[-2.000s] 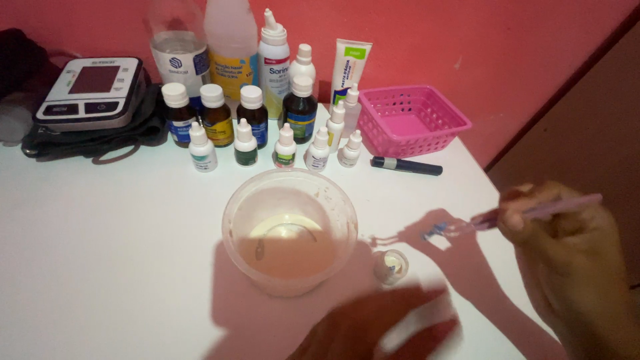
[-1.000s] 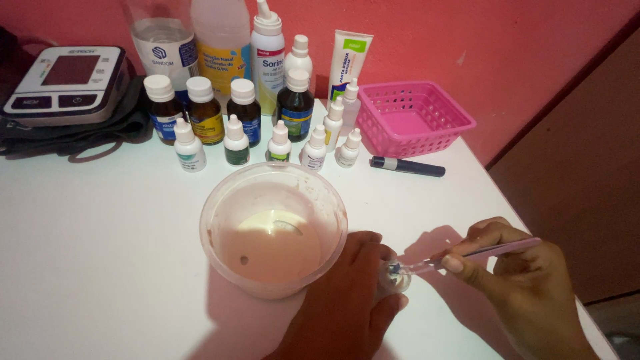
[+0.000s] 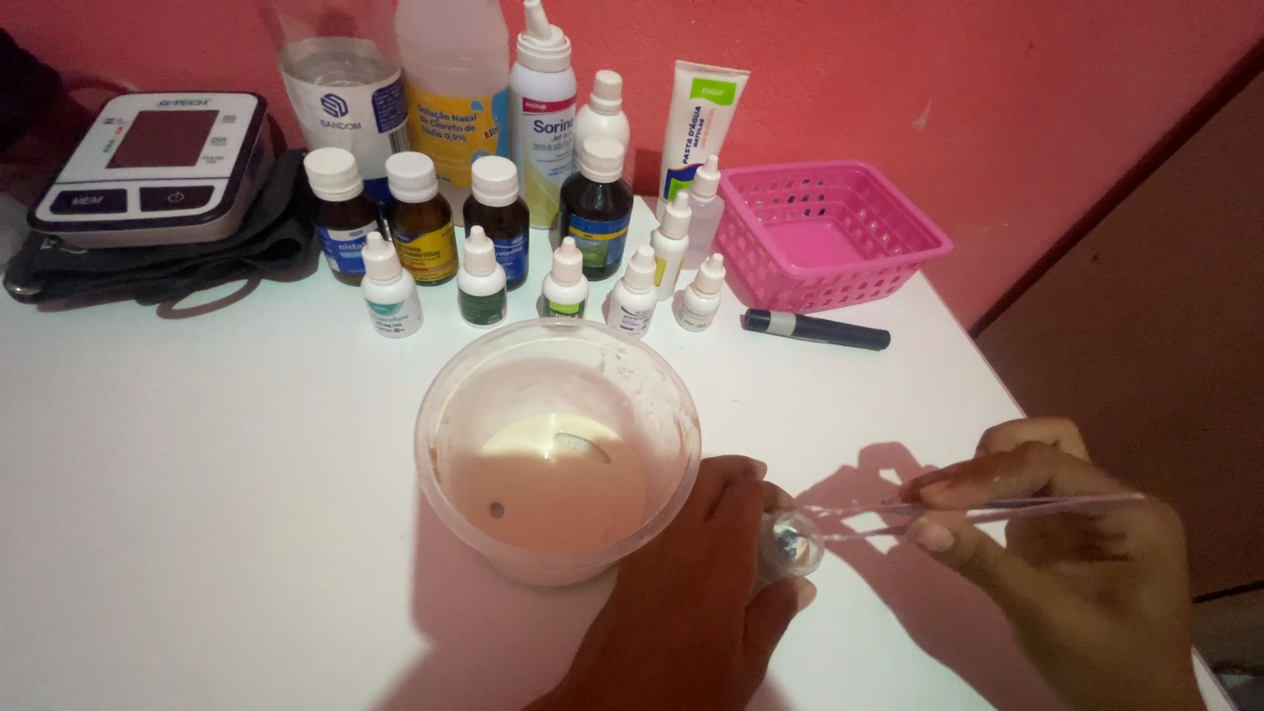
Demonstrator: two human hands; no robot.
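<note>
My left hand [image 3: 691, 583] curls around a small clear container [image 3: 798, 558], its thumb and fingers on either side. Something small and bluish lies inside the container. In my right hand [image 3: 1057, 533] is a pair of pinkish tweezers [image 3: 1027, 509], pinched between thumb and fingers, with the tips spread at the container's rim. Just left of the container stands a wide translucent plastic bowl [image 3: 434, 494], close to my left hand. A dark round spot and a pale curved shape show in its bottom; whether it holds liquid I cannot tell.
Behind the bowl stand small dropper bottles [image 3: 392, 296], brown medicine bottles [image 3: 421, 232], a nasal spray bottle [image 3: 543, 128] and a cream tube [image 3: 703, 128]. A pink basket [image 3: 829, 237] and a dark pen-shaped device [image 3: 818, 330] are at the right. A blood pressure monitor [image 3: 153, 163] lies at the left.
My left hand, blurred and away from the container two seconds ago, now holds it. The tweezers have come left to the container, and their tips have spread since one second ago.
</note>
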